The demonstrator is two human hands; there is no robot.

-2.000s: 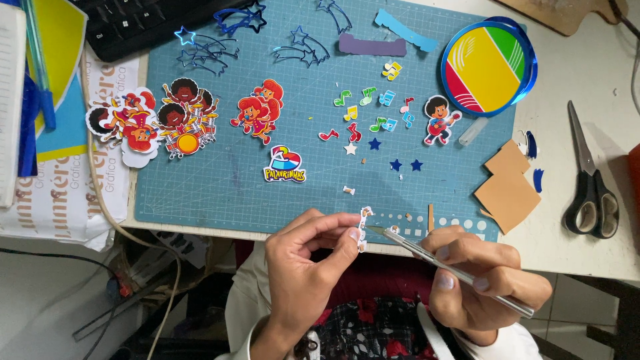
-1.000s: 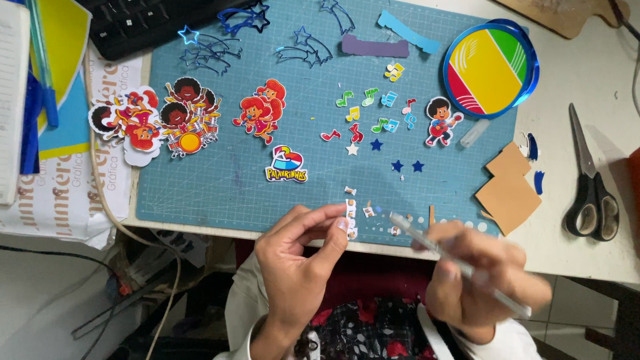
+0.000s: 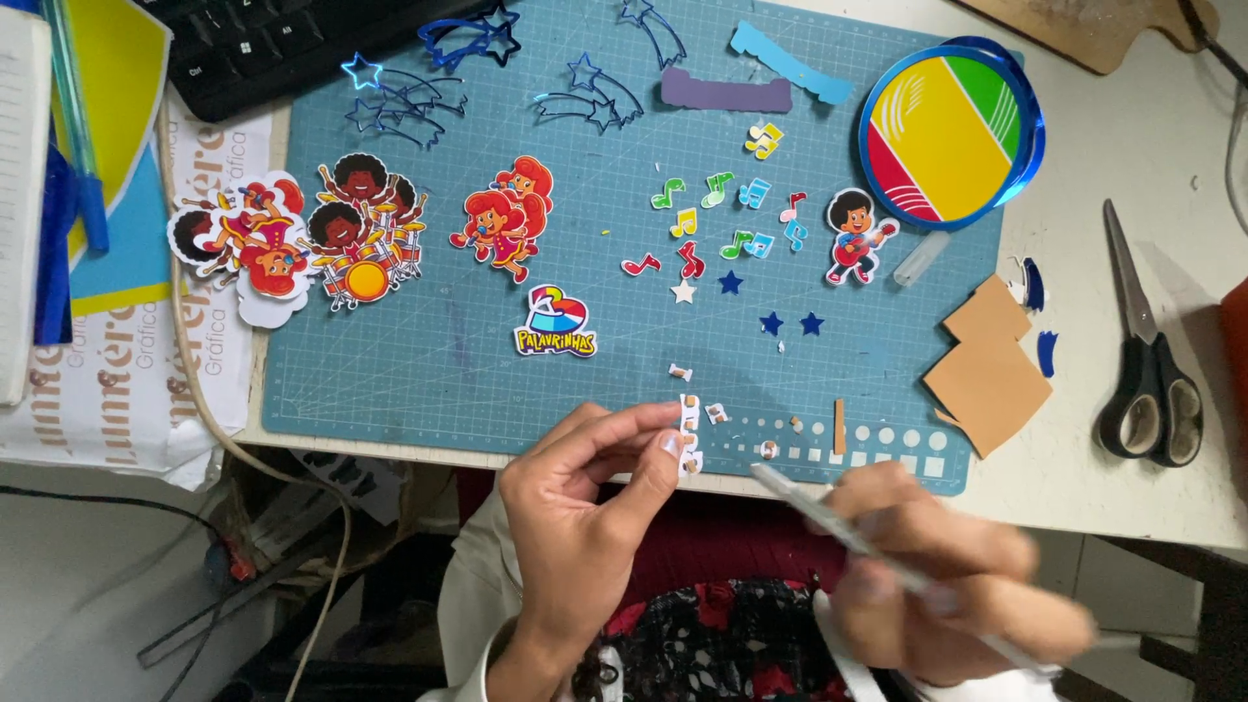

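Note:
Between thumb and forefinger, my left hand (image 3: 595,497) pinches a narrow white paper cutout (image 3: 690,436) with small tan squares on it, at the front edge of the cutting mat (image 3: 468,390). My right hand (image 3: 936,575), blurred, holds a slim metallic craft knife (image 3: 858,546); its tip points left, to the right of the cutout. Small white pieces with tan bits (image 3: 717,413) lie near my left fingertips, and a thin tan strip (image 3: 839,426) lies further right. Paper music notes (image 3: 686,223) and blue stars (image 3: 772,324) are scattered beyond my hands.
Character cutouts (image 3: 363,239) and a logo cutout (image 3: 556,324) lie on the mat's left half. At the right are a guitarist cutout (image 3: 854,239), a round blue-rimmed piece (image 3: 944,136), tan foam pieces (image 3: 987,375) and black-handled scissors (image 3: 1139,361). A keyboard (image 3: 273,44) stands at the upper left.
Two seconds ago the knife tip was at the white cutout in my left hand; now it is apart from it, to the right. The cutout has shifted left and stands more upright.

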